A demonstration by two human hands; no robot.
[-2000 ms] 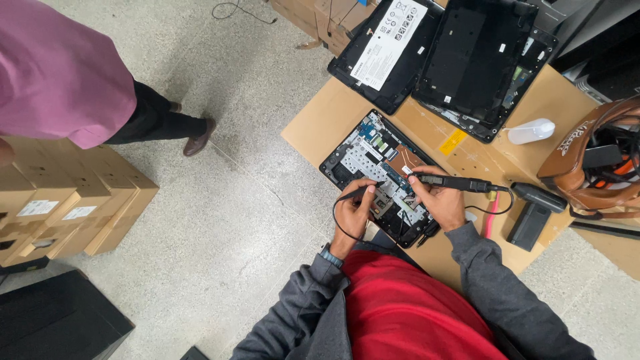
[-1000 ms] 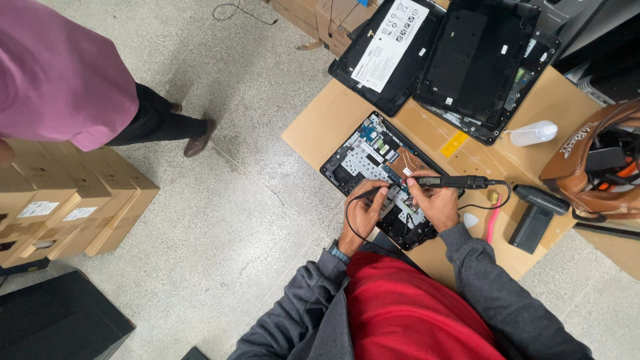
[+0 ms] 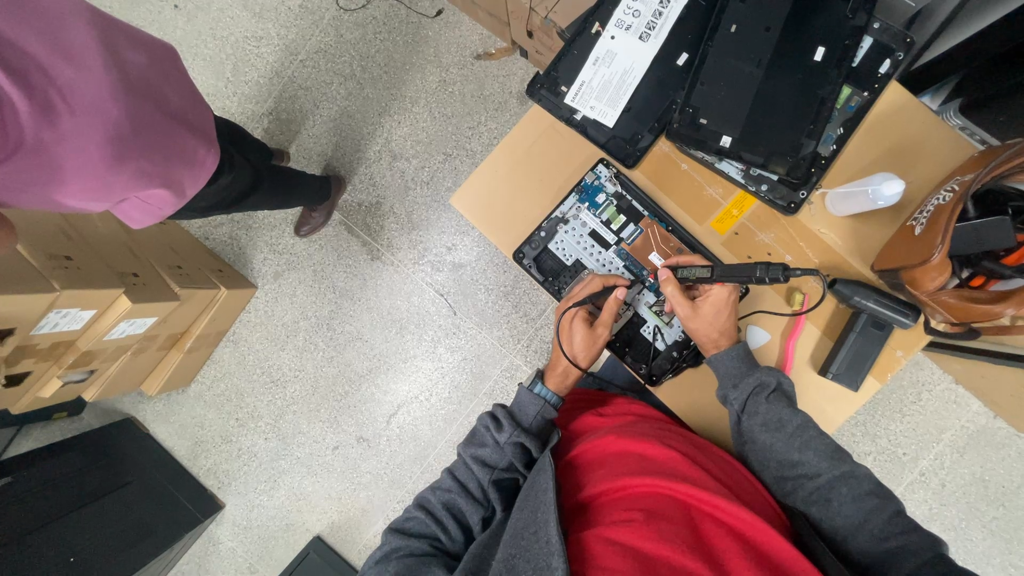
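Note:
An opened laptop base [image 3: 588, 240] with its circuit board and copper-coloured plate bare lies slantwise on a cardboard surface [image 3: 512, 192]. My right hand [image 3: 704, 308] grips a black pen-type multimeter [image 3: 728, 274] with a small display, its tip over the middle of the board. In my left hand [image 3: 586, 332] is a black test probe [image 3: 604, 294], its tip close to the meter's tip. A black cable runs from the probe past my left wrist, and another loops from the meter's rear end. The exact contact points of both tips are too small to tell.
Beyond the laptop lie a cover with a Samsung battery [image 3: 624, 60] and black laptop panels [image 3: 768, 88]. On the right are a plastic bottle [image 3: 864, 194], a pink brush [image 3: 794, 332], a white pick [image 3: 757, 336], a black cordless tool [image 3: 860, 344] and a brown bag [image 3: 920, 248]. A person [image 3: 96, 112] stands left by cardboard boxes [image 3: 184, 320].
Both hands have shifted only slightly over the board, still holding the meter and the probe. The white pick, hidden two seconds ago, shows beside my right wrist.

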